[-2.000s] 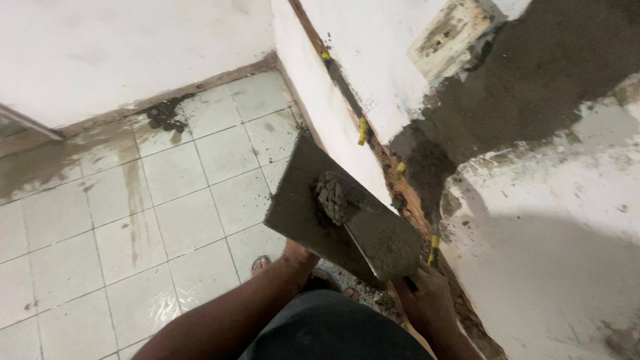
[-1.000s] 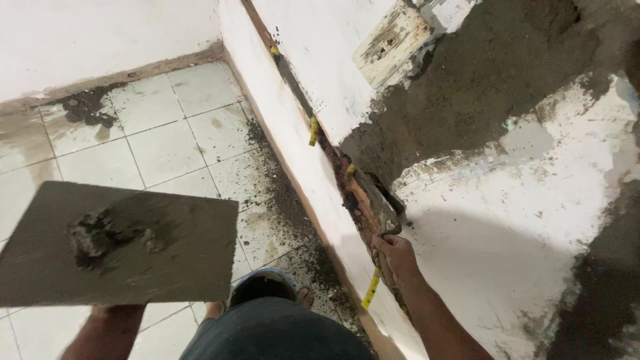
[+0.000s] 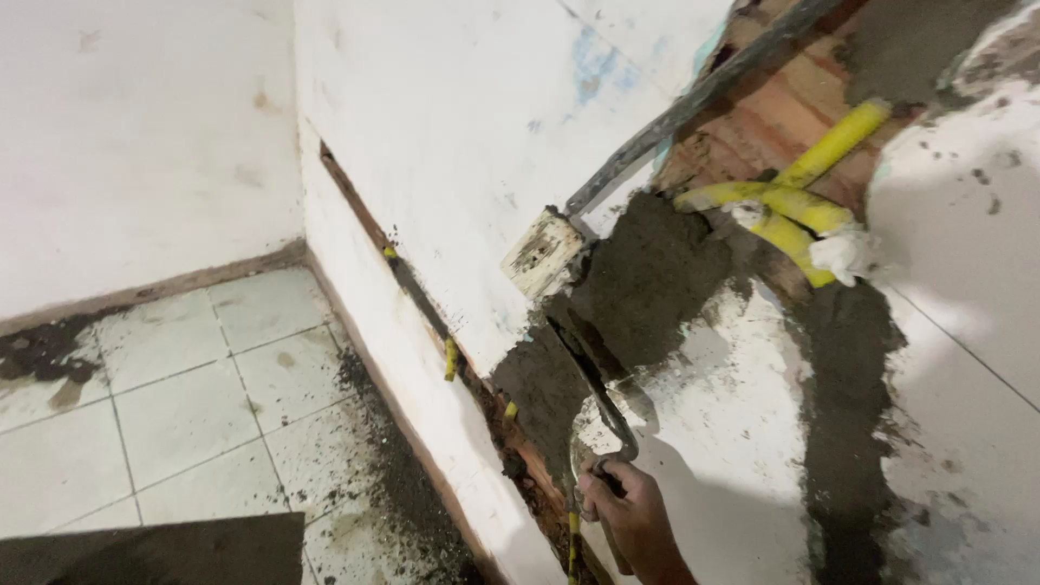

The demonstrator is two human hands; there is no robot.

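Observation:
My right hand [image 3: 626, 508] grips the handle of a mason's trowel [image 3: 597, 390], its blade seen edge-on against the wet grey mortar [image 3: 540, 378] on the wall. Left of the hand runs a chased groove [image 3: 520, 455] exposing red brick, with short yellow conduit pieces [image 3: 451, 359] in it. At the bottom left shows part of the mortar board [image 3: 162, 552], with dark mortar on its surface. My left hand is out of view.
A cream electrical box [image 3: 543, 253] sits in the wall below a grey conduit [image 3: 691, 106]. Yellow corrugated conduits [image 3: 804, 203] emerge from exposed brick at upper right. Mortar crumbs [image 3: 398, 479] lie on the floor tiles [image 3: 187, 414] along the wall.
My right hand has moved the trowel from the groove onto the mortared wall beside it. The board has dropped mostly out of view, my left hand with it. The view has shifted toward the wall.

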